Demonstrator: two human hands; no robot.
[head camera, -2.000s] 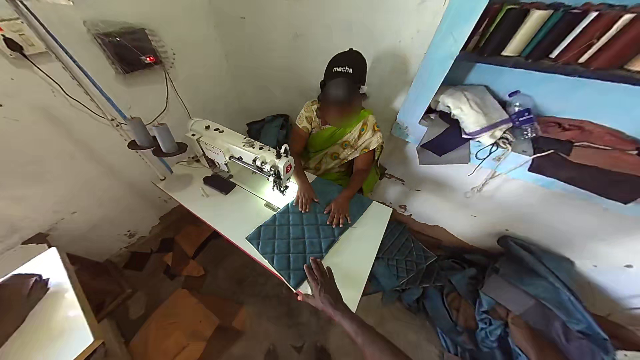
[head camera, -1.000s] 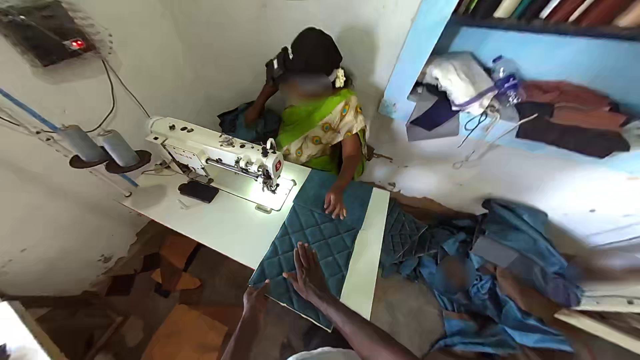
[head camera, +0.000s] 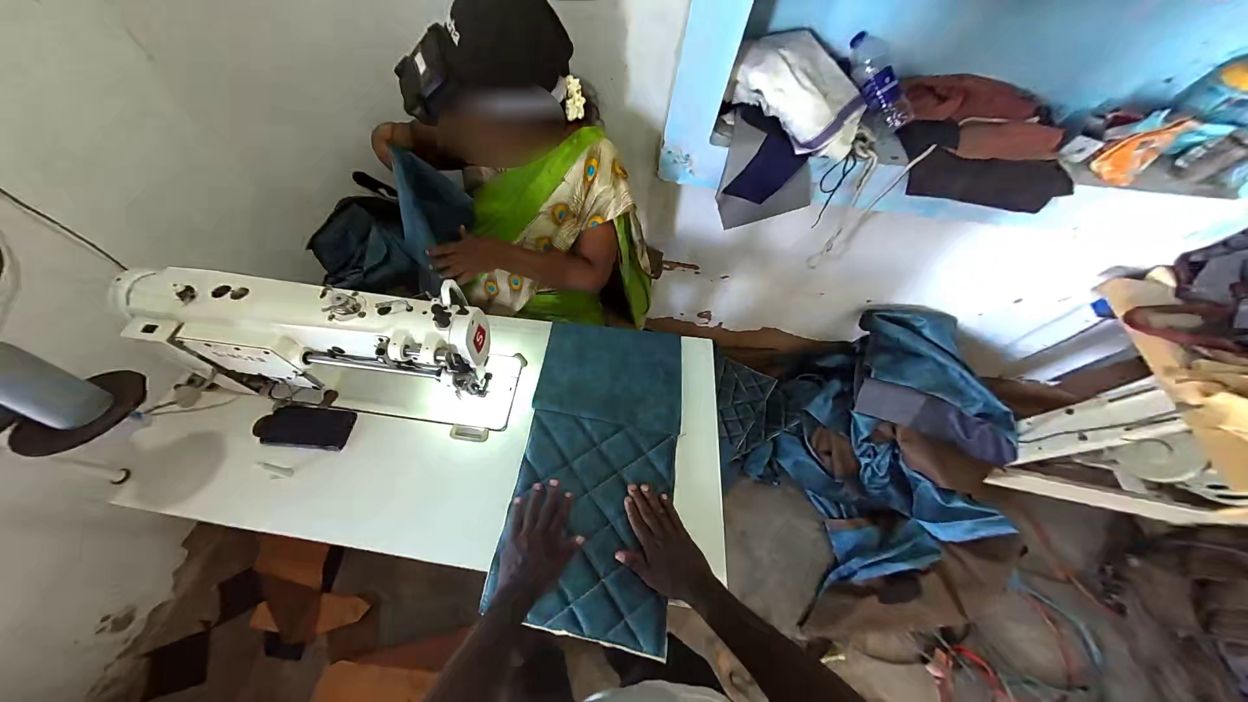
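A teal quilted fabric panel (head camera: 595, 468) with diamond stitching lies on the white sewing table (head camera: 409, 497), its near end hanging past the table edge. My left hand (head camera: 536, 541) rests flat on the panel's left side, fingers apart. Flat on its right side lies my right hand (head camera: 665, 546), also with fingers spread. Neither hand grips anything. A plain teal strip (head camera: 609, 366) forms the panel's far end. Left of it stands a white industrial sewing machine (head camera: 322, 336), its lamp lighting the needle area.
Across the table a person (head camera: 536, 214) handles a teal fabric piece (head camera: 424, 200). A dark case-like object (head camera: 305, 427) and a thread cone (head camera: 49, 385) are at the left. Piled teal fabric (head camera: 907, 419) lies right of the table. A blue shelf holds cloths and a plastic bottle (head camera: 880, 83).
Both my hands now lie flat on the panel; two seconds ago only one was at its near edge. The other person's hands have left the panel and now hold another teal piece.
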